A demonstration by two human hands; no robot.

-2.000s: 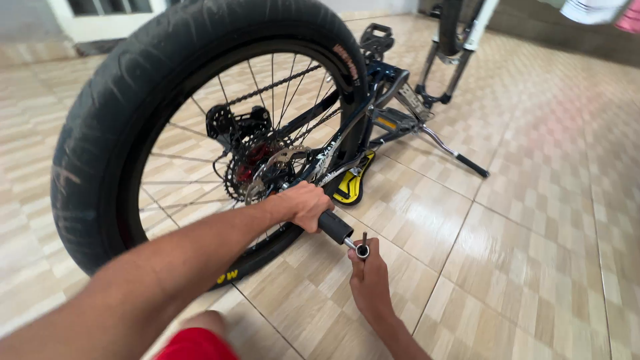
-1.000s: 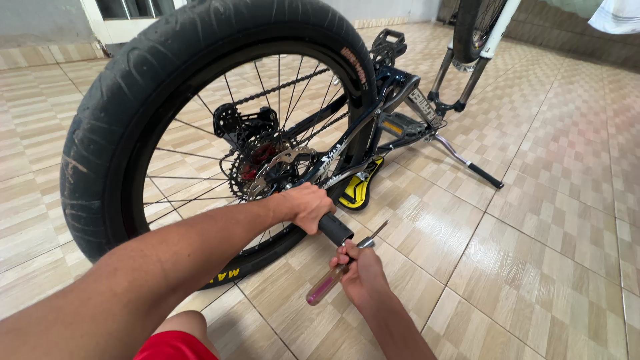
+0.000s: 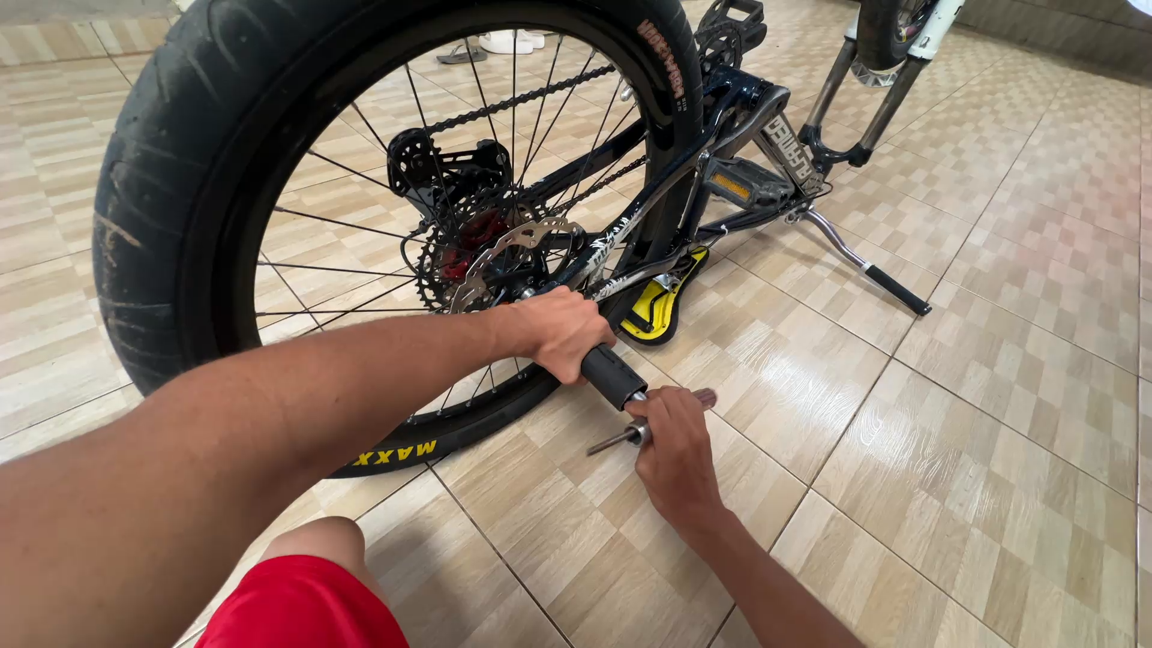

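A bicycle stands upside down on its yellow and black saddle [image 3: 661,301], its rear tire [image 3: 171,225] nearest me. My left hand [image 3: 565,331] is closed around a black cylindrical sleeve [image 3: 615,378] that sticks out beside the rear hub, near the silver disc brake rotor [image 3: 504,256]. What lies under that palm is hidden. A metal rod comes out of the sleeve's lower end. There my right hand [image 3: 670,441] grips a screwdriver [image 3: 610,441] that lies crosswise to the rod; its shaft points left and its handle shows behind the fingers. A round metal end shows beside the shaft.
Chain and rear derailleur [image 3: 450,166] are behind the spokes. A pedal [image 3: 749,183] and a handlebar grip [image 3: 897,290] reach out to the right, the grip low over the tiled floor [image 3: 945,432]. The front fork [image 3: 846,99] stands farther back. My knee [image 3: 315,540] is at the bottom.
The screwdriver has turned about the rod: one second ago its handle pointed down-left, now its shaft does. My right hand has changed its hold. My left hand stays on the sleeve.
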